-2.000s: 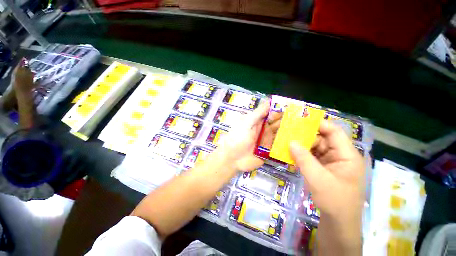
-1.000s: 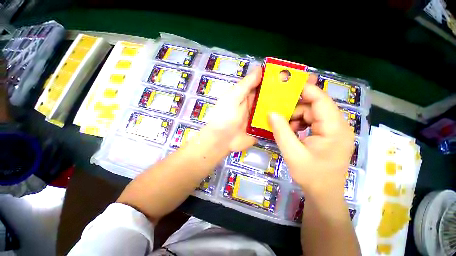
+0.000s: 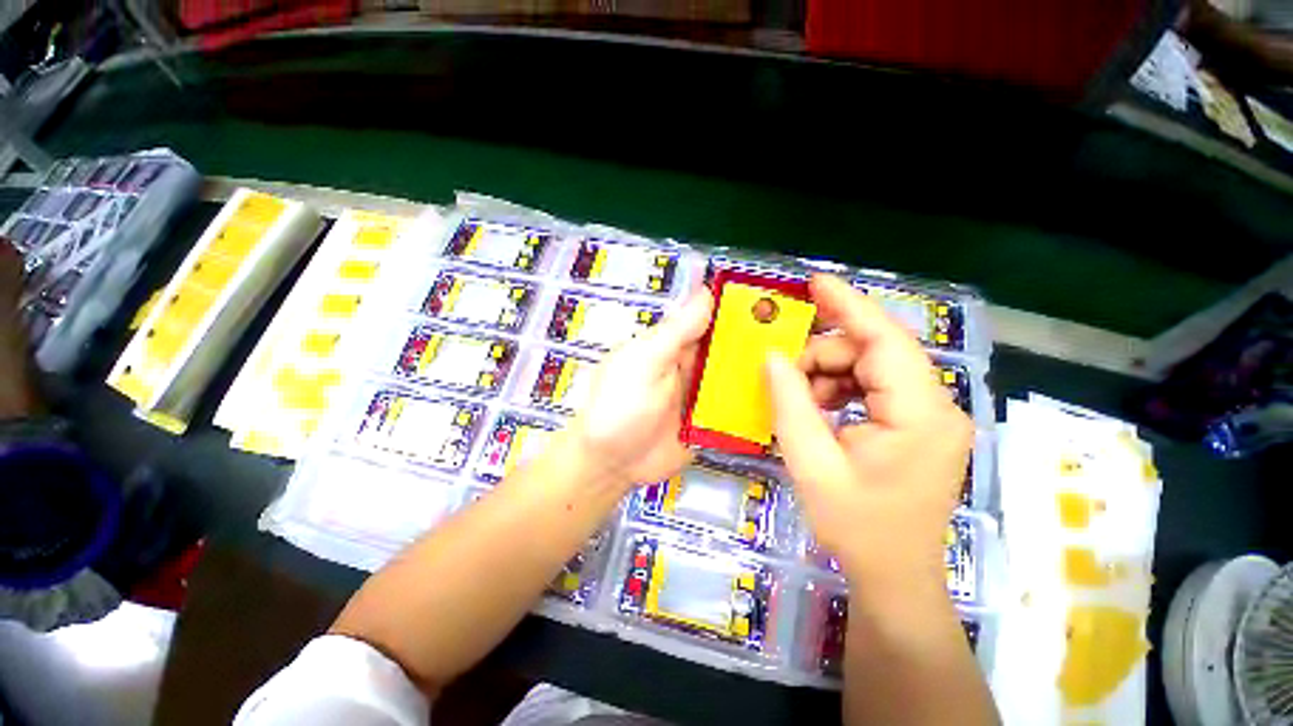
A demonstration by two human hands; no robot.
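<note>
A red-edged phone housing (image 3: 701, 424) is held above the tray, with a yellow sticker (image 3: 737, 372) lying over its face, round hole near the far end. My left hand (image 3: 641, 394) holds the housing by its left edge. My right hand (image 3: 868, 411) has its thumb on the sticker's right side and its fingers at the housing's right edge. The clear blister tray (image 3: 383, 499) lies beneath with rows of housings (image 3: 695, 589), most showing pale centres; my hands and forearms hide part of it.
Two stacks with yellow pieces, a thick one (image 3: 213, 305) and a flatter one (image 3: 329, 329), lie left. Backing sheets (image 3: 1085, 567) and a white fan (image 3: 1231, 638) are at right. A green conveyor belt (image 3: 567, 170) runs behind. Another tray (image 3: 107, 234) and a person's arm (image 3: 14, 341) show far left.
The sticker was tilted off the housing two seconds ago; it now lies nearly aligned over it. My right fingers have moved to the housing's right edge. The camera view has shifted.
</note>
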